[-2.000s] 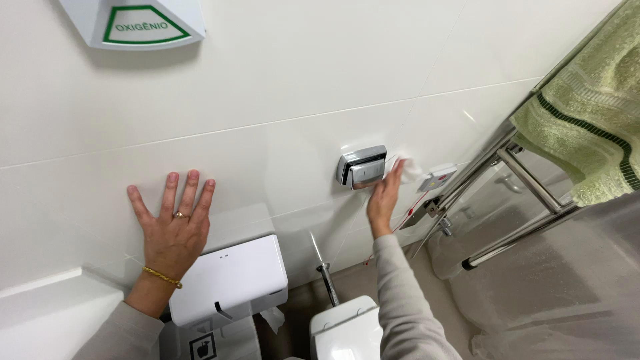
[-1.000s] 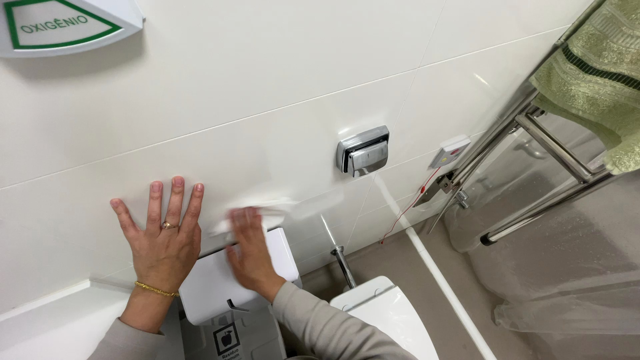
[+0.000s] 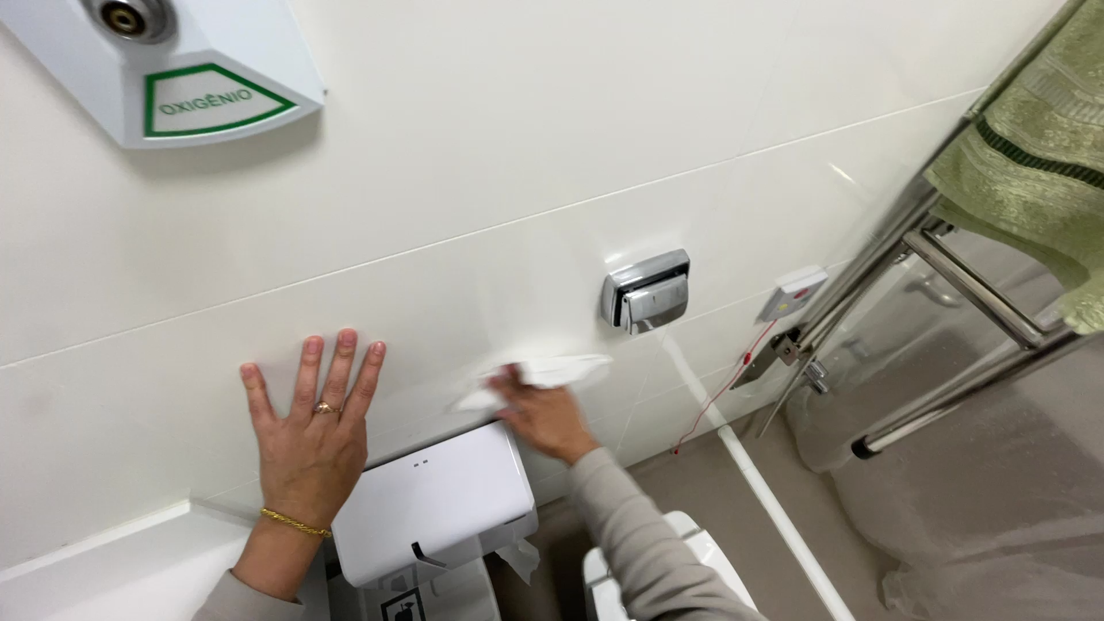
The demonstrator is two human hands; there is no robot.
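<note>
My left hand [image 3: 315,431] lies flat against the white wall panel [image 3: 483,285] with its fingers spread and holds nothing. A ring and a gold bracelet are on it. My right hand [image 3: 543,414], slightly blurred, presses a white paper or cloth wipe [image 3: 561,371] against the wall, just above the white paper dispenser [image 3: 440,500]. Up and to the right of that hand is the chrome flush plate [image 3: 647,293]. How the fingers grip the wipe is partly hidden.
An oxygen outlet housing [image 3: 216,103] juts out upper left. Below are the toilet [image 3: 690,552], a bin [image 3: 457,595] and a white pipe-like bar [image 3: 785,517]. A call box with a red cord [image 3: 793,293], metal rails [image 3: 975,289] and a green towel [image 3: 1026,164] are at right.
My right hand has moved with the wipe from beside the flush plate leftward to above the dispenser, and now sits slightly farther right than one second ago. My left hand stays on the wall.
</note>
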